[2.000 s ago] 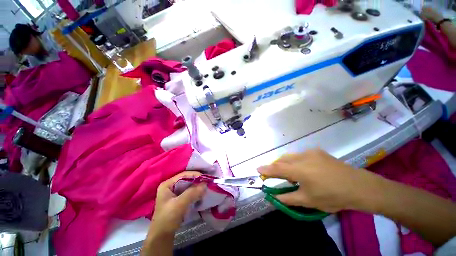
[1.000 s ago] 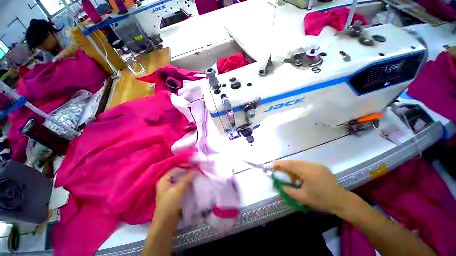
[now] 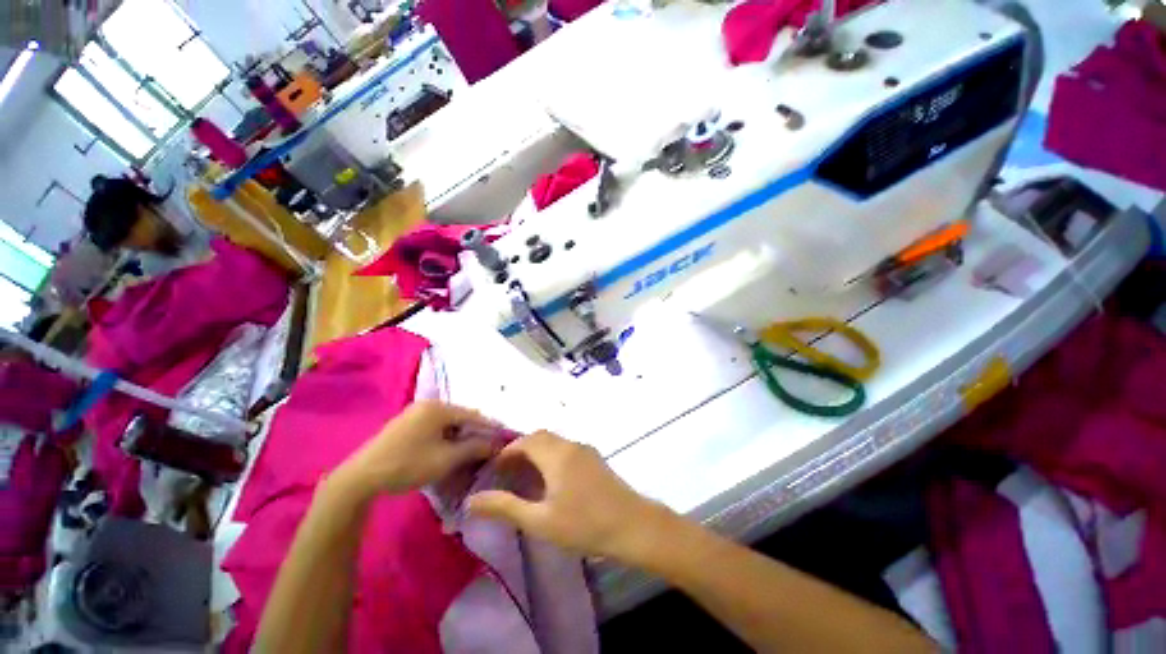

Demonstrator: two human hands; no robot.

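The magenta garment piece (image 3: 339, 441) with a pale pink reverse lies in a heap left of the needle area and hangs over the table's front edge. My left hand (image 3: 428, 447) is shut on its edge. My right hand (image 3: 556, 492) pinches the same edge close beside it; the fingertips of both hands nearly meet. The exact fold between the fingers is hidden. The scissors (image 3: 815, 367), with one yellow and one green handle loop, lie on the table right of the needle, their blades hard to see. The white JACK sewing machine (image 3: 742, 230) stands behind my hands.
An orange-handled tool (image 3: 931, 243) lies by the machine base. Magenta scraps (image 3: 428, 262) lie behind the head near the wooden board (image 3: 365, 288). Magenta and white cut pieces (image 3: 997, 562) lie below the table edge at right. A person (image 3: 128, 224) sits at far left.
The scissors have left my right hand and lie on the table. My right hand has moved left onto the garment edge beside my left hand. The pale fabric has shifted toward the front edge.
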